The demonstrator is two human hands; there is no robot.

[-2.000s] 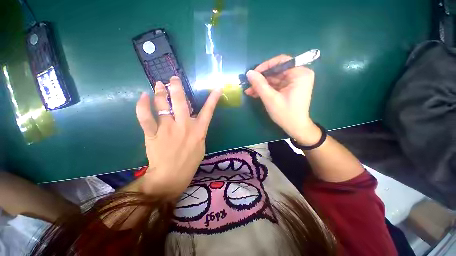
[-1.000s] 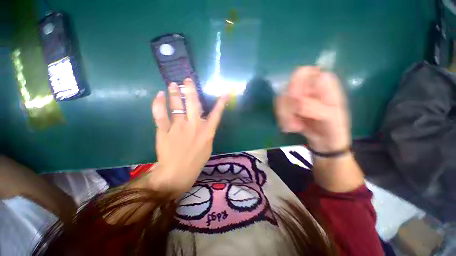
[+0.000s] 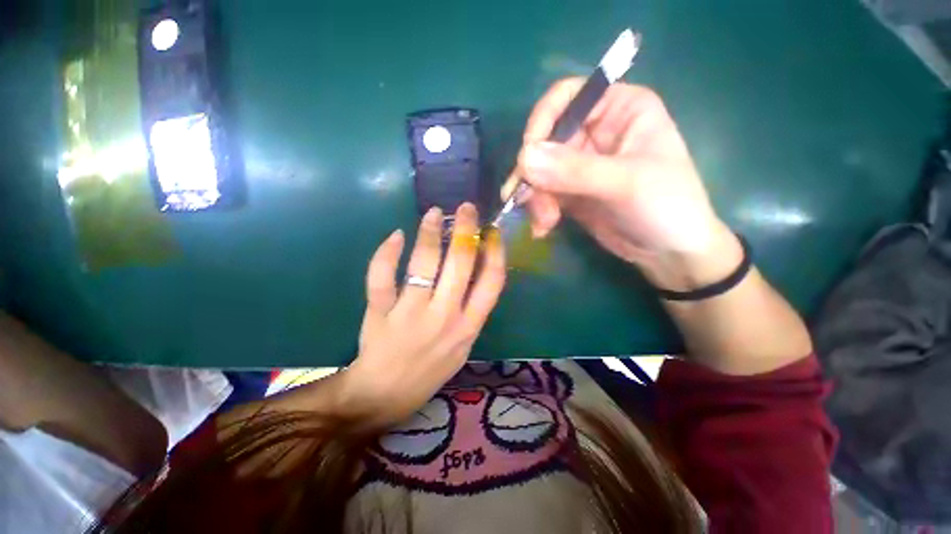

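A dark phone housing (image 3: 448, 172) lies on the green tabletop (image 3: 313, 282), its end with the white round spot away from me. My left hand (image 3: 428, 302) lies over the near end, fingers spread, fingertips pressing on it. My right hand (image 3: 615, 177) grips a slim pen-like tool (image 3: 584, 104), dark with a pale end. Its fine metal tip reaches the right side of the housing beside my left fingertips. A small amber-yellow tape piece (image 3: 466, 240) shows at my left fingertips. The near end of the housing is hidden under my left hand.
A second phone housing (image 3: 183, 104) with a glaring board lies at the upper left, beside a wide yellow tape strip (image 3: 104, 167). Faint yellow pieces (image 3: 532, 253) lie right of my left hand. Another person's arm (image 3: 73, 386) is at the lower left. Dark fabric (image 3: 886, 365) is at the right.
My right hand has come back from the right to the housing, the tool tip now at its side. The view has shifted, so both housings appear further right.
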